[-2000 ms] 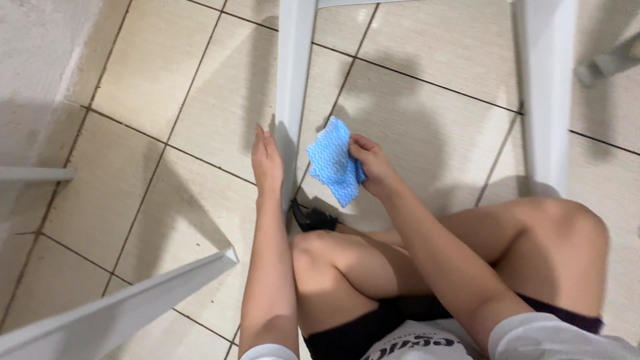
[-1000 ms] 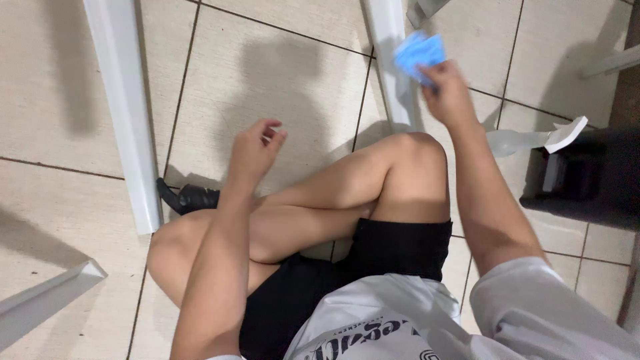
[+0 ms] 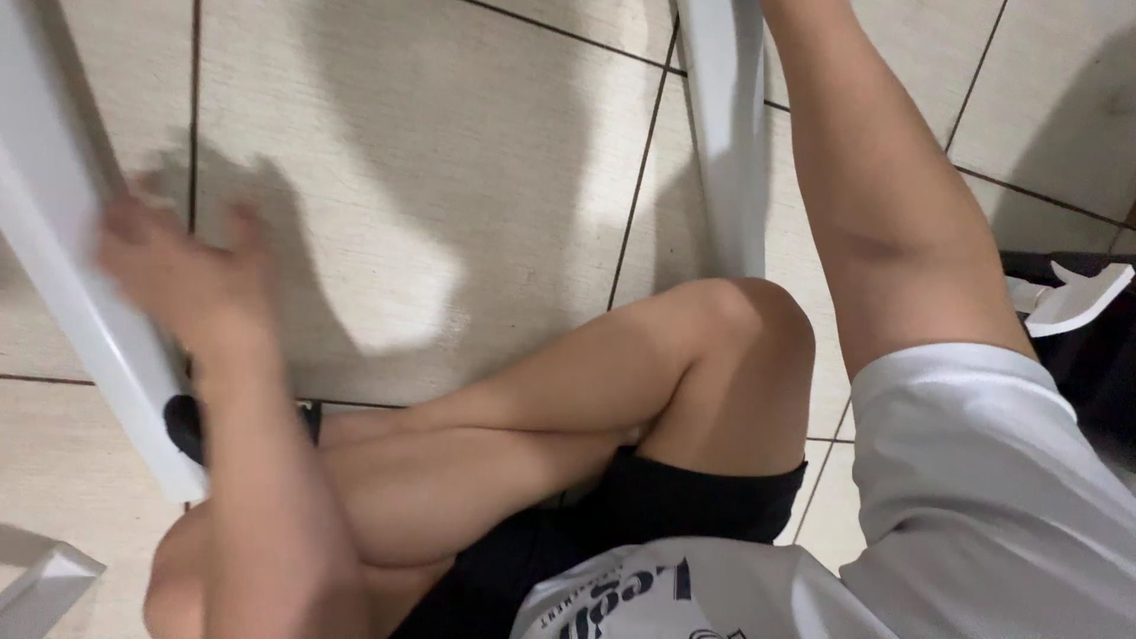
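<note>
My left hand (image 3: 191,266) is blurred, with its fingers spread at the edge of a white furniture leg (image 3: 80,257) on the left; nothing shows in it. Whether it touches the leg cannot be told. My right arm reaches up past the top edge beside another white leg (image 3: 729,133), so my right hand is out of sight. The blue cloth is not visible now.
My crossed legs (image 3: 568,382) rest on the tiled floor (image 3: 426,160). At the right, a spray bottle's white trigger head (image 3: 1078,297) stands by a dark object (image 3: 1092,382). The end of another white leg (image 3: 53,577) shows at lower left.
My right hand, which held the blue cloth near the right leg one second ago, has passed out of view. My left hand has moved left to the left leg. The view has shifted.
</note>
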